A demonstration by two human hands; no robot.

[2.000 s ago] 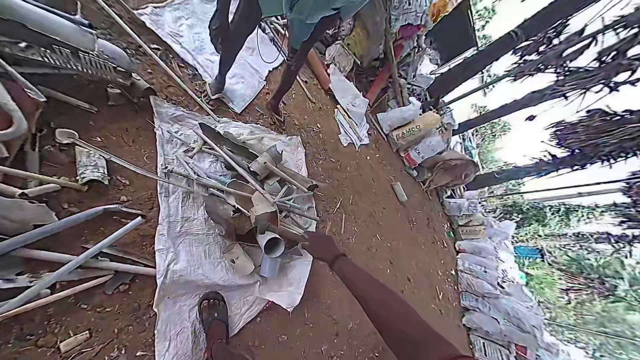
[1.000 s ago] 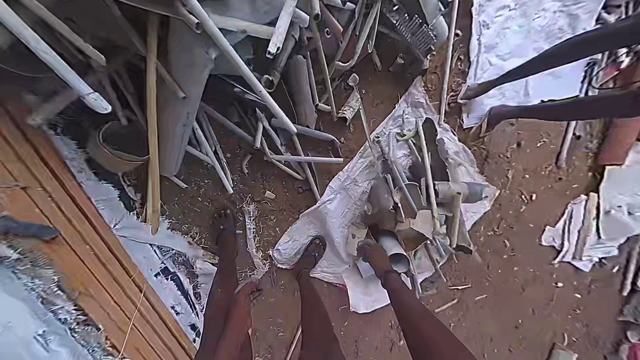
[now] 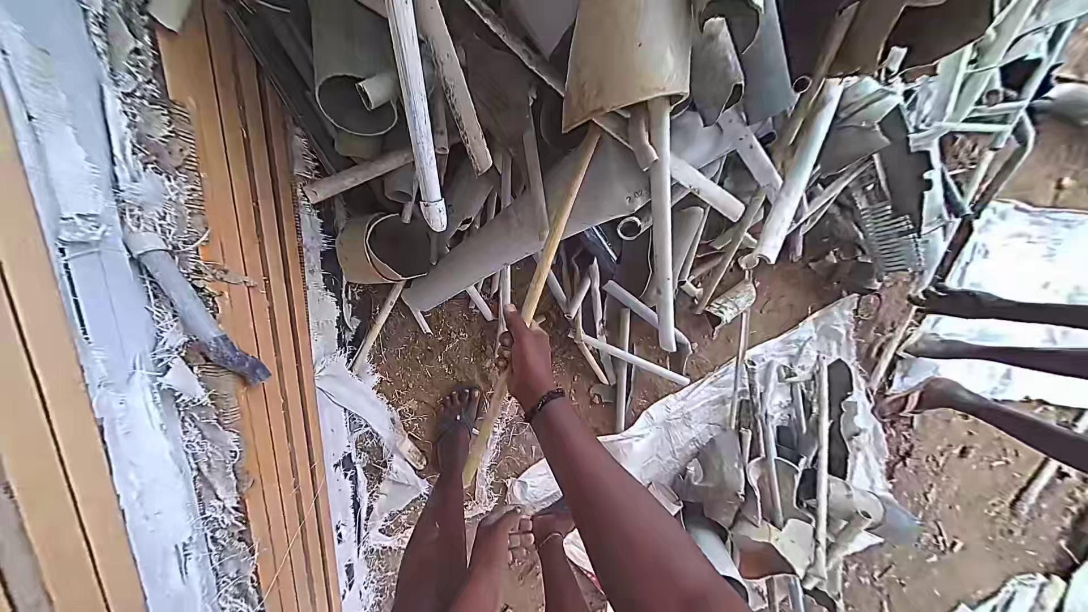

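Note:
My right hand (image 3: 525,357) is closed around a long yellowish pole (image 3: 557,229), which slants from the heap of scrap pipes down toward my foot. My left hand (image 3: 501,534) is low in the view by my legs, fingers partly curled; whether it holds anything is unclear. Large grey plastic pipes (image 3: 544,221), a wide cut pipe (image 3: 633,59) and thinner white pipes (image 3: 661,229) lie piled beyond my right hand. To the right, a white woven sheet (image 3: 663,433) bears several pipe pieces (image 3: 769,450), partly behind my right forearm.
Orange-brown ridged panels (image 3: 246,340) and frayed white sacking (image 3: 93,340) run along the left, with a grey pipe piece (image 3: 200,310) on them. Another person's legs (image 3: 1003,357) are at the right, beside a second white sheet (image 3: 1020,263). Brown soil (image 3: 960,484) shows between.
My right hand has left the pipe pieces on the white sheet and now grips the yellowish pole by the heap. The view has swung left.

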